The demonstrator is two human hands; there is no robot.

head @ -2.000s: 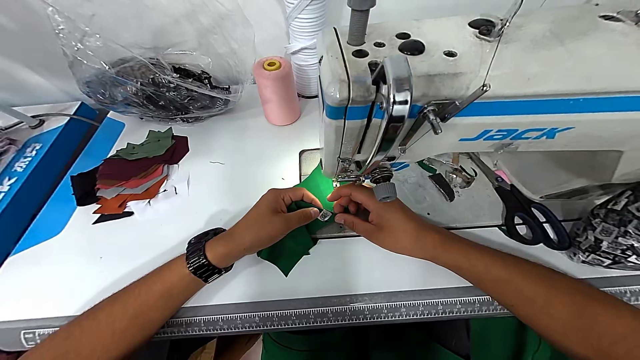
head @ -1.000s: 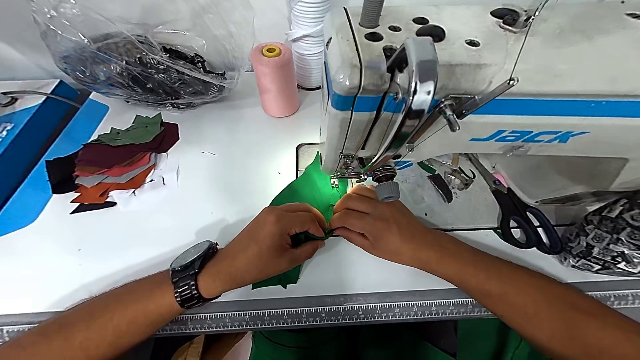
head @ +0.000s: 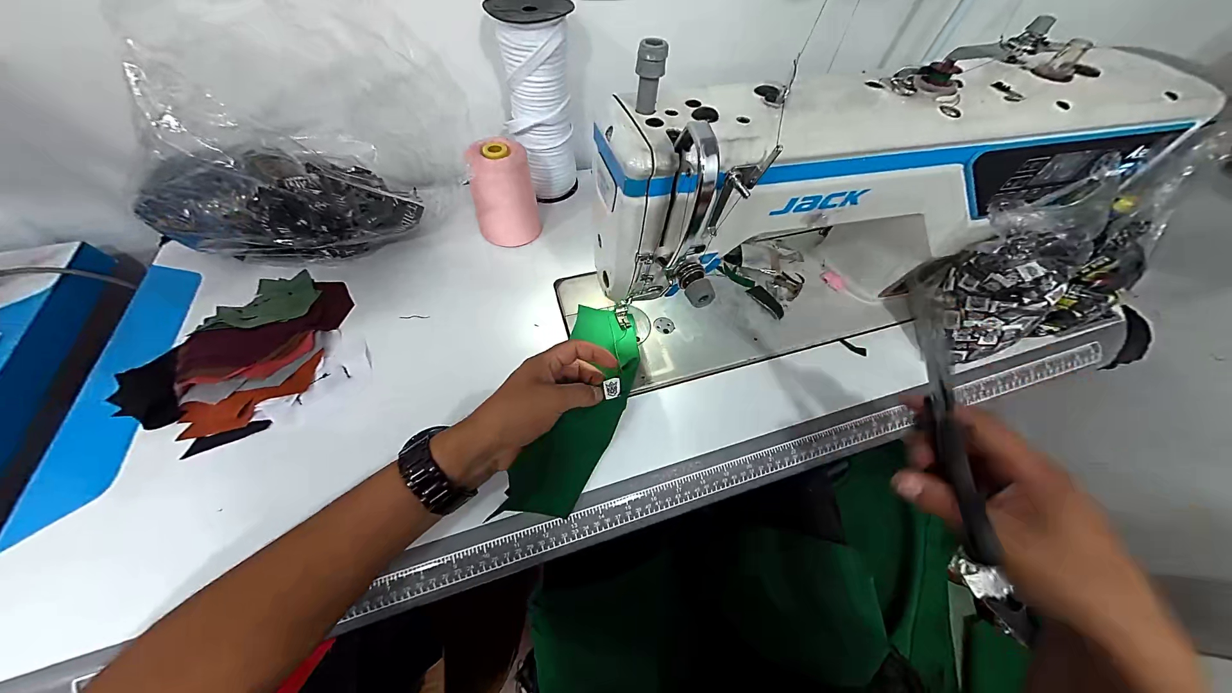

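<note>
My left hand [head: 544, 399], with a black watch on the wrist, pinches a small white printed label [head: 611, 388] against the green fabric piece [head: 568, 452]. The fabric's upper end lies under the presser foot [head: 623, 316] of the Jack sewing machine [head: 760, 164], and its lower end reaches the table's front edge. Off to the right, my right hand [head: 1011, 500] holds black-handled scissors [head: 938, 375], blurred, with their blades pointing up and away. They are above the table edge, near a plastic bag of small labels [head: 1020, 289].
Stacked fabric scraps [head: 260, 346] lie at the left, below a clear bag of dark items [head: 279, 197]. A pink thread cone [head: 504, 197] and a white tape spool [head: 539, 106] stand behind. A ruler tape [head: 674, 491] runs along the front edge. Green fabric [head: 712, 606] hangs below the table.
My right hand has left the fabric beside my left hand and moved right, and now holds the scissors that lay on the machine bed. The view has shifted noticeably.
</note>
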